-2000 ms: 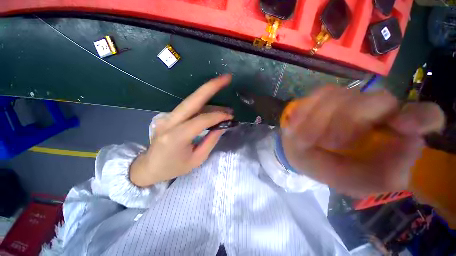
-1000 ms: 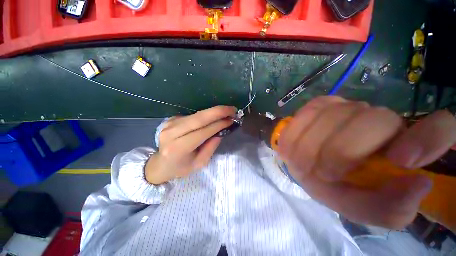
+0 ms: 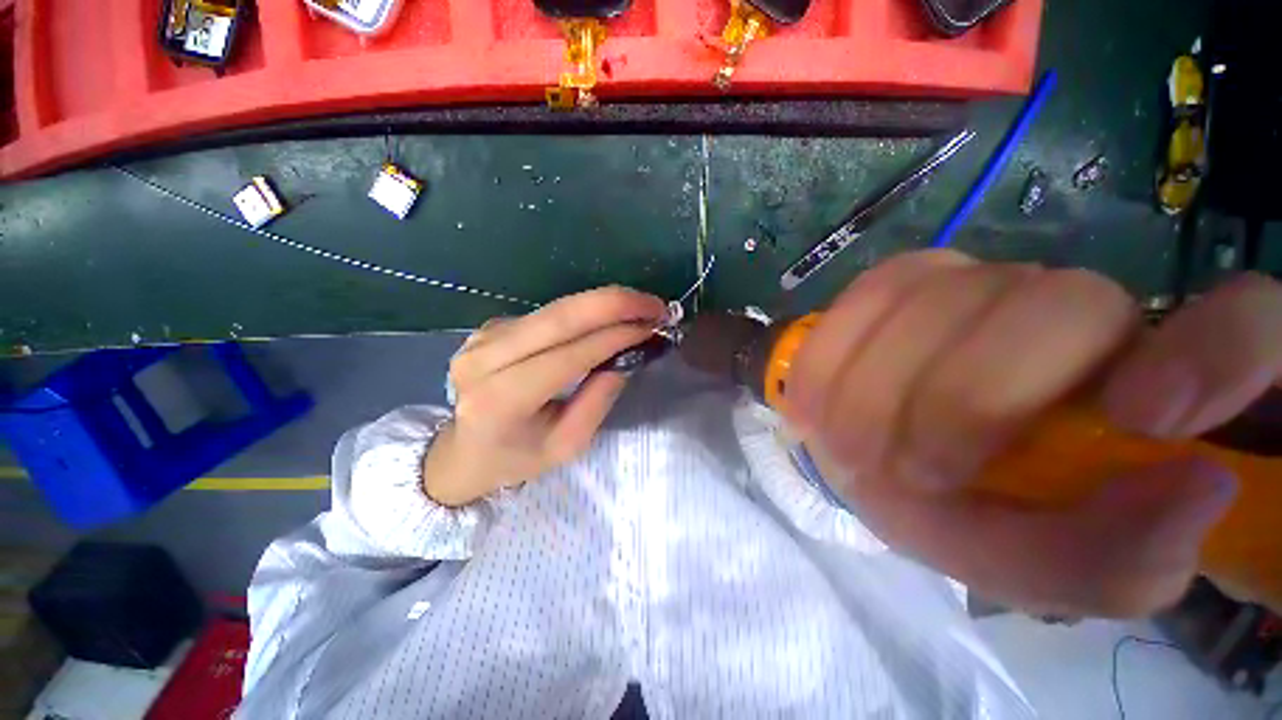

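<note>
My left hand [image 3: 541, 387] holds a small dark watch case [image 3: 636, 355] between thumb and fingers at the bench's front edge, above the lap. The fingers hide most of the case. My right hand [image 3: 984, 422] is large and close to the camera, closed around the orange handle of an electric screwdriver [image 3: 1244, 528]. Its dark collar points left, at the near end of the watch case. The thin tip is too small and blurred to tell whether it touches. A thin silvery wire [image 3: 380, 270] curves across the bench to beside the left fingertips.
A red foam tray [image 3: 422, 73] with displays and watch cases lies at the back. Two small battery cells [image 3: 395, 190] lie on the left. Tweezers [image 3: 879, 211] and a blue rod [image 3: 998, 159] lie right of centre. Yellow taped parts [image 3: 1184, 134] are at far right. A blue stool [image 3: 106, 436] stands lower left.
Since the oldest frame the view has shifted, and my left index finger has come down from a raised pose onto the case. The screwdriver's collar is now close to the left fingertips.
</note>
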